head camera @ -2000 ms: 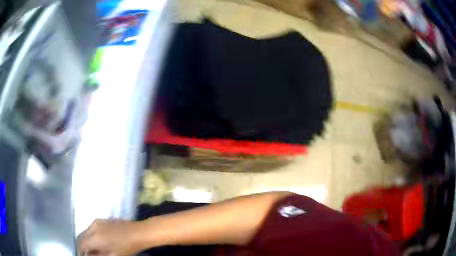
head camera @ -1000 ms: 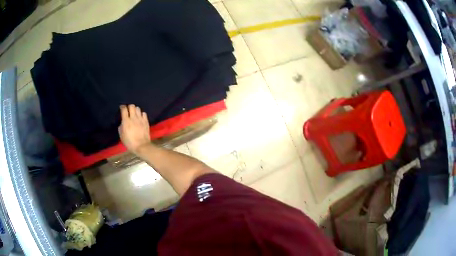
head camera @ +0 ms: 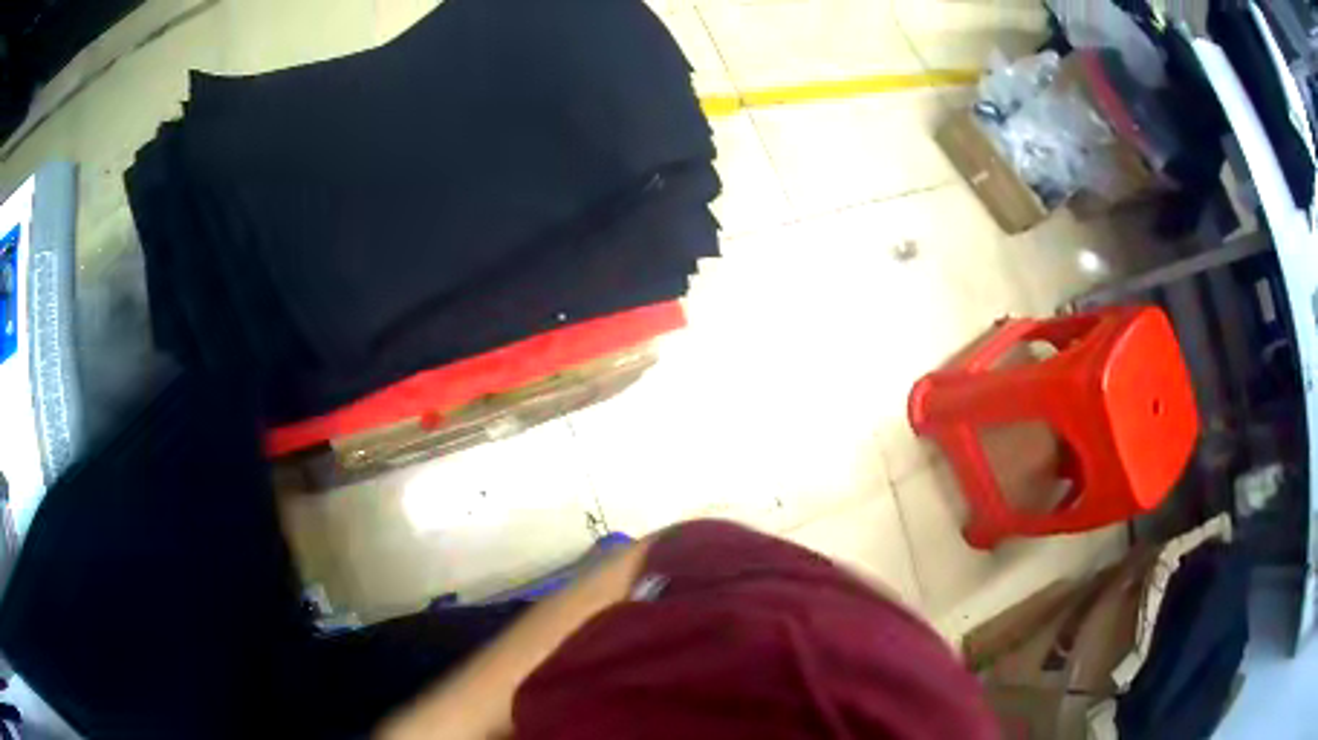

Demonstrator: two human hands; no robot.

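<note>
A black cloth panel (head camera: 152, 557) stretches from the stack down over the table edge at the lower left, slightly blurred. The stack of cut black panels (head camera: 448, 188) lies on a red support at the upper left, its layered edges jagged. A forearm below a maroon sleeve runs down to the bottom edge, left of centre. Its hand is cut off by the frame, so its hold on the cloth cannot be seen. My other hand is out of the picture.
The white table edge with its ruler strip (head camera: 55, 347) is at the far left. A red stool (head camera: 1149, 409) stands at the right. An open carton with clear plastic (head camera: 997, 174) is at the upper right, and brown cartons (head camera: 1041, 651) are at the lower right. Tiled floor lies between.
The hand that rested on the stack's front edge has moved down out of the picture. A black panel now spans from the stack to the table edge, covering the pale yellow bundle.
</note>
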